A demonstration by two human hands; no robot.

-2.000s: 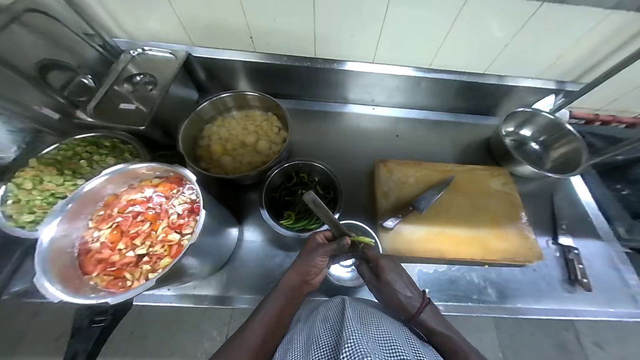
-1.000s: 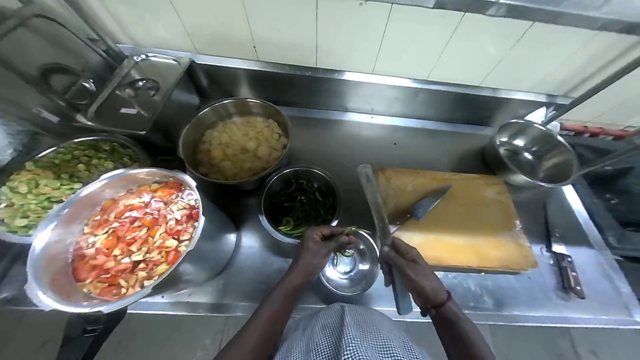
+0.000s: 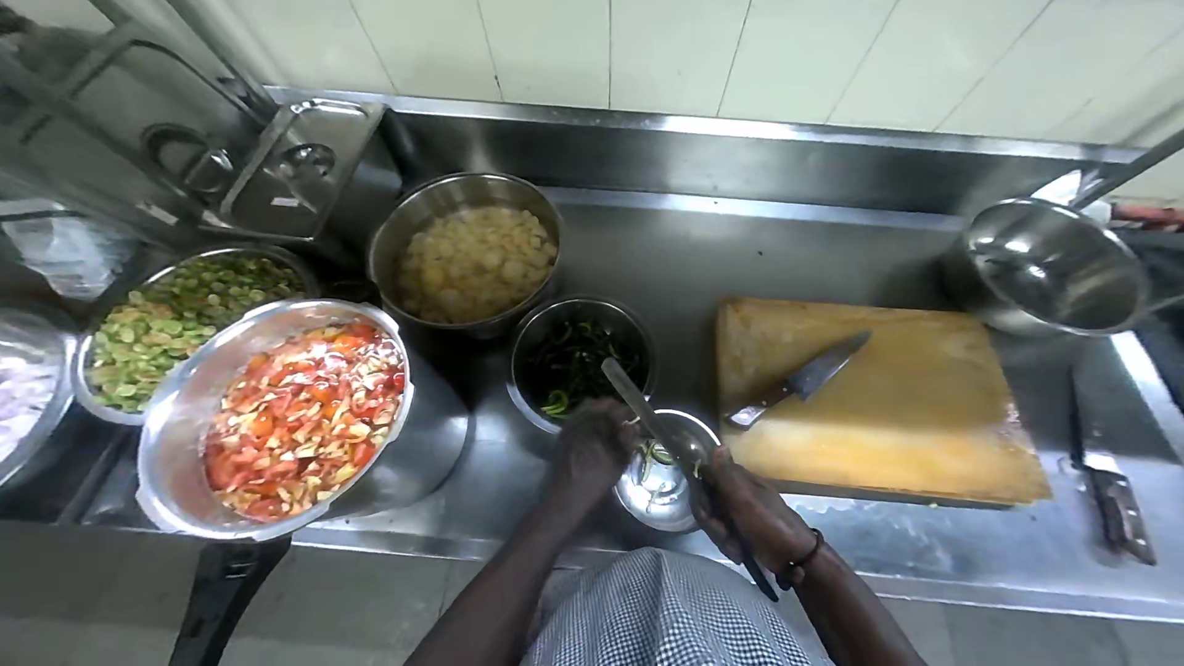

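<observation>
My right hand (image 3: 740,509) grips a long metal utensil with a dark handle (image 3: 647,416), its blade pointing up and left above a small steel bowl (image 3: 657,504). Thin green slices lie in that bowl. My left hand (image 3: 597,444) is blurred, at the near rim of a steel bowl of dark green cut vegetables (image 3: 583,356); whether its fingers hold something cannot be told. To the right, a kitchen knife (image 3: 805,377) lies on a yellowed cutting board (image 3: 869,407).
At left stand a pressure cooker of chopped tomatoes (image 3: 296,421), a bowl of green slices (image 3: 176,324) and a pot of pale chunks (image 3: 476,264). A lidded steel container (image 3: 305,171) is behind. At right are an empty steel pan (image 3: 1054,264) and another knife (image 3: 1115,504).
The utensil in my right hand, nearly upright a second ago, now slants up and left over the small bowl. My left hand has moved from above the small bowl toward the bowl of dark greens.
</observation>
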